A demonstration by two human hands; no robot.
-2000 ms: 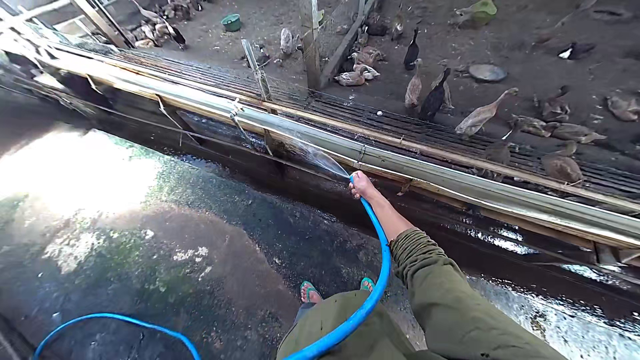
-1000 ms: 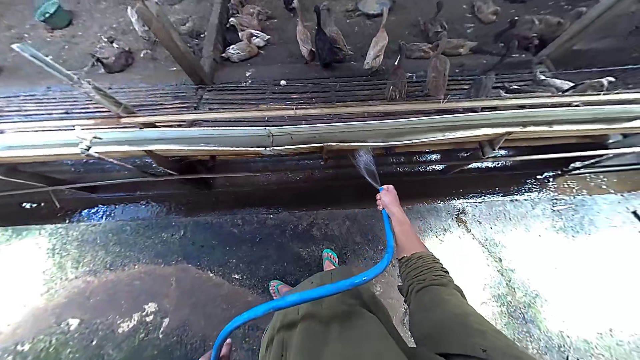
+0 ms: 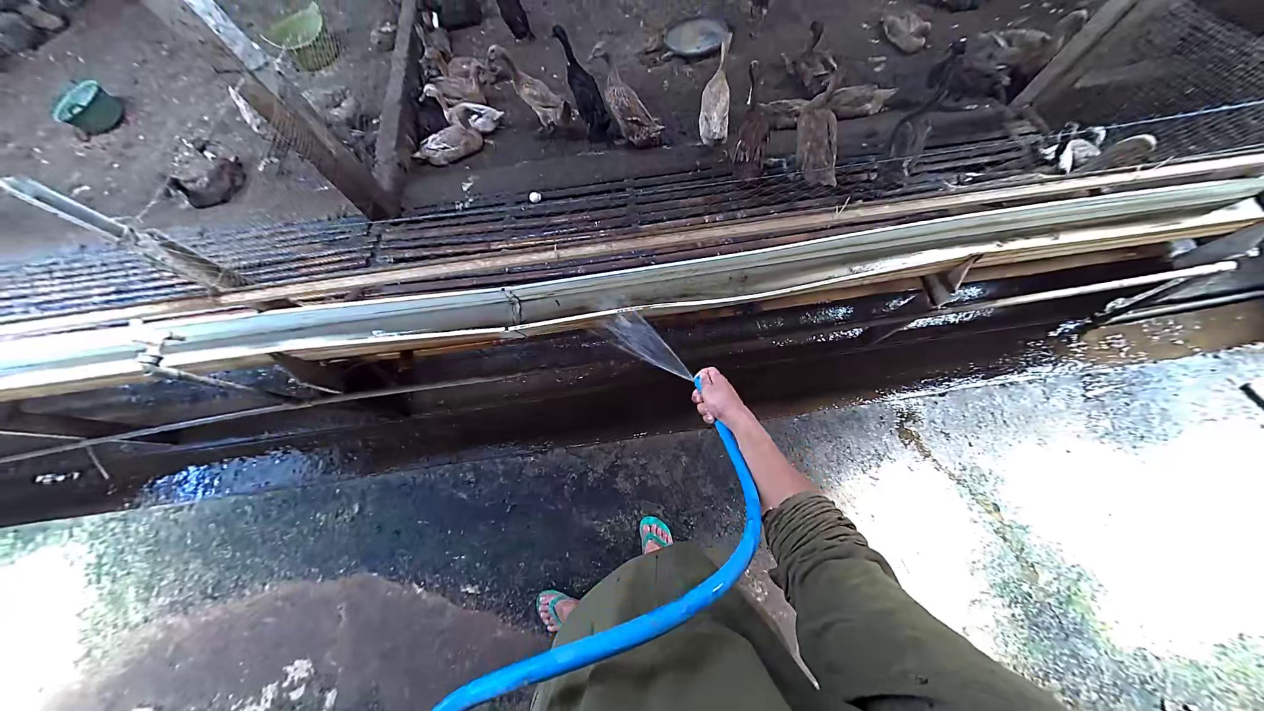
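My right hand (image 3: 719, 397) is closed around the end of a blue hose (image 3: 681, 607). Water fans out from the hose's tip up and to the left, onto a long pale trough (image 3: 632, 291) that runs along the edge of the duck pen. From the hand, the hose loops down past my sleeve and across my lap, leaving the picture at the bottom. My left hand is out of view.
Beyond the trough lies a dark slatted floor (image 3: 592, 209) with several ducks (image 3: 632, 104) behind it. Wooden posts (image 3: 316, 148) and netting stand at the pen. Below the trough runs a dark wet channel (image 3: 553, 410), bordering the wet concrete floor (image 3: 395, 533) under my sandals.
The view has turned and shifted rightward along the pen. The spray still leaves the hose in my right hand. My left hand, partly visible at the bottom one second ago, is out of view.
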